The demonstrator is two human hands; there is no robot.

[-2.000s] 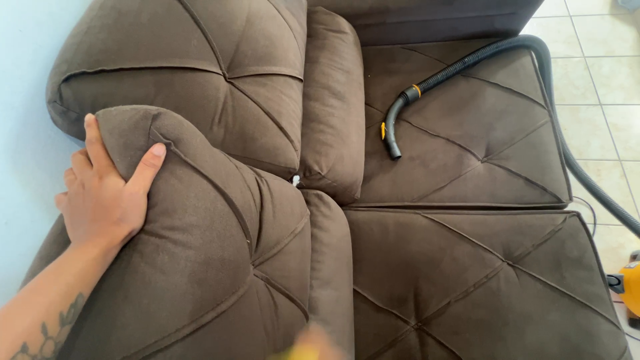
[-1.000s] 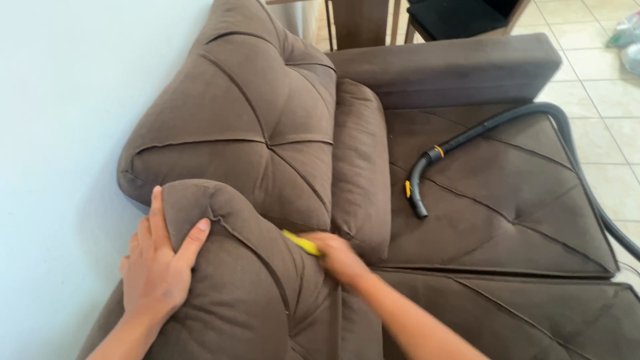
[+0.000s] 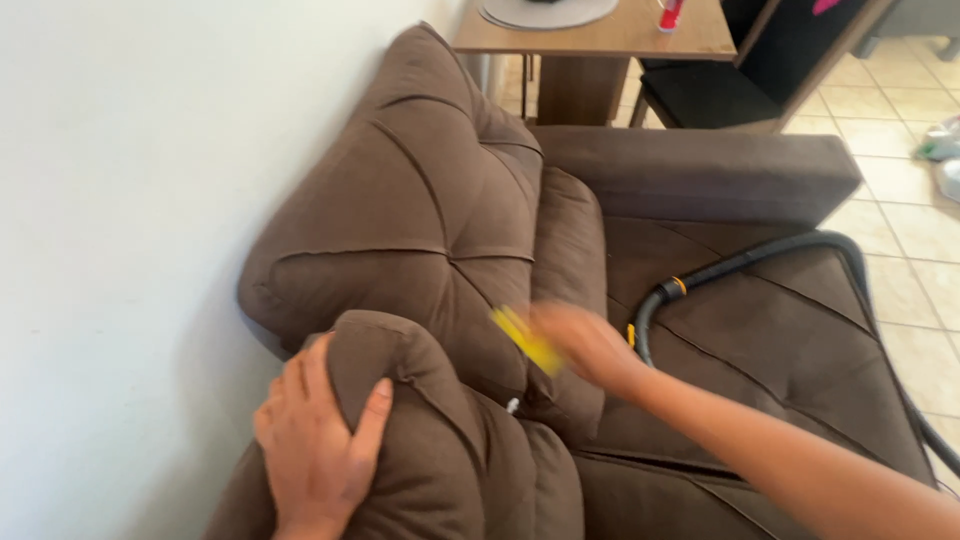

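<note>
My left hand (image 3: 322, 435) grips the top corner of the near back cushion (image 3: 427, 450) of a brown tufted sofa. My right hand (image 3: 581, 341) holds a yellow object (image 3: 527, 341), blurred, possibly a brush, by the lower right of the far back cushion (image 3: 390, 202). A small white bit (image 3: 512, 406) shows in the gap between the two cushions. On the far seat cushion (image 3: 750, 330) lies a black vacuum hose (image 3: 739, 261) with yellow rings, its tip partly hidden behind my right forearm.
A white wall (image 3: 135, 225) runs along the left, behind the sofa. The sofa's armrest (image 3: 705, 176) closes the far end. Beyond it stand a wooden table (image 3: 667, 46) and a black-seated chair (image 3: 705, 94). Pale floor tiles (image 3: 907, 247) lie to the right.
My right hand has moved from the near cushion to the far one with the yellow object. My left hand keeps its hold on the near cushion's corner. The view has tilted up toward the table.
</note>
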